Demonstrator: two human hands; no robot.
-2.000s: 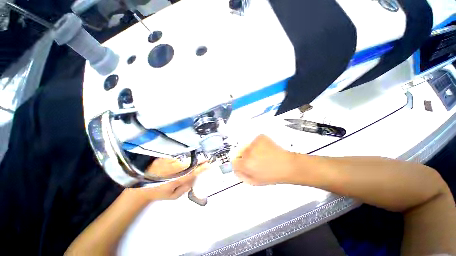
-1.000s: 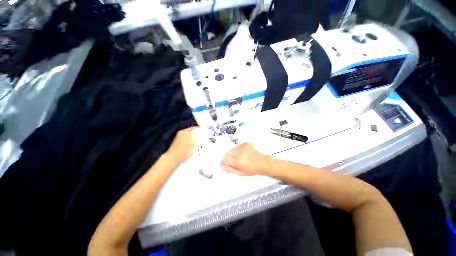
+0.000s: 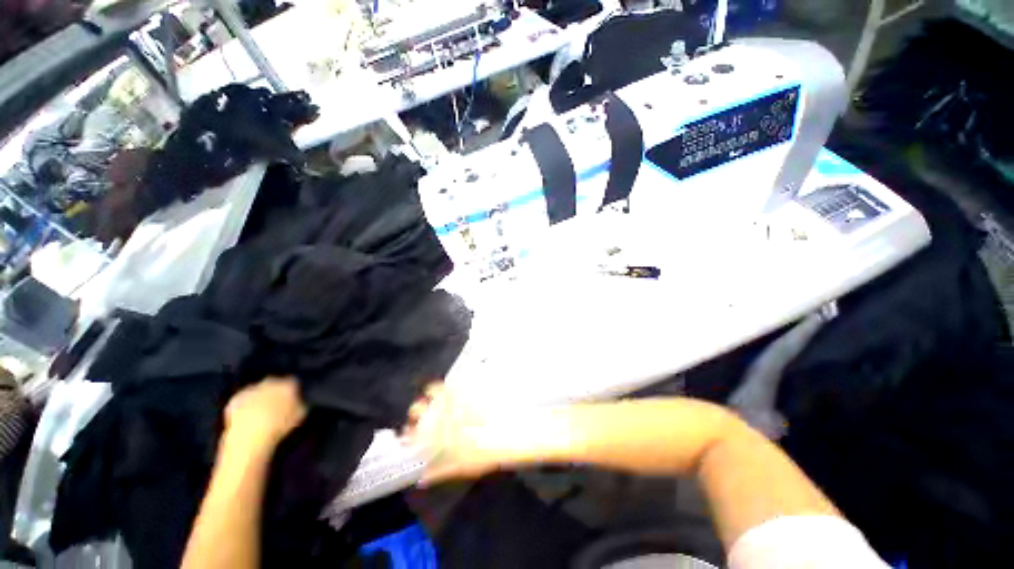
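Observation:
A large heap of black garment cloth (image 3: 334, 300) lies left of the sewing machine (image 3: 712, 133) and hangs over the table's front edge. My left hand (image 3: 265, 409) is on the heap's near side and grips the cloth, its fingers partly hidden. My right hand (image 3: 439, 420) is at the heap's right edge, by the front of the bed, and pinches the cloth; it is overexposed and blurred. The needle area (image 3: 495, 261) is clear of both hands. Dark thread snips (image 3: 639, 271) lie on the white machine bed (image 3: 589, 333).
Two black fabric strips (image 3: 554, 172) hang over the machine head. The control panel (image 3: 734, 136) is at its right. A blue bin (image 3: 403, 549) shows below the table. More black cloth (image 3: 890, 378) lies at the right. Another machine (image 3: 445, 45) stands behind.
Both hands have left the needle area and moved left and nearer to me, onto the black cloth. The cloth has been drawn up beside the bed. The view has shifted and shows more of the workshop.

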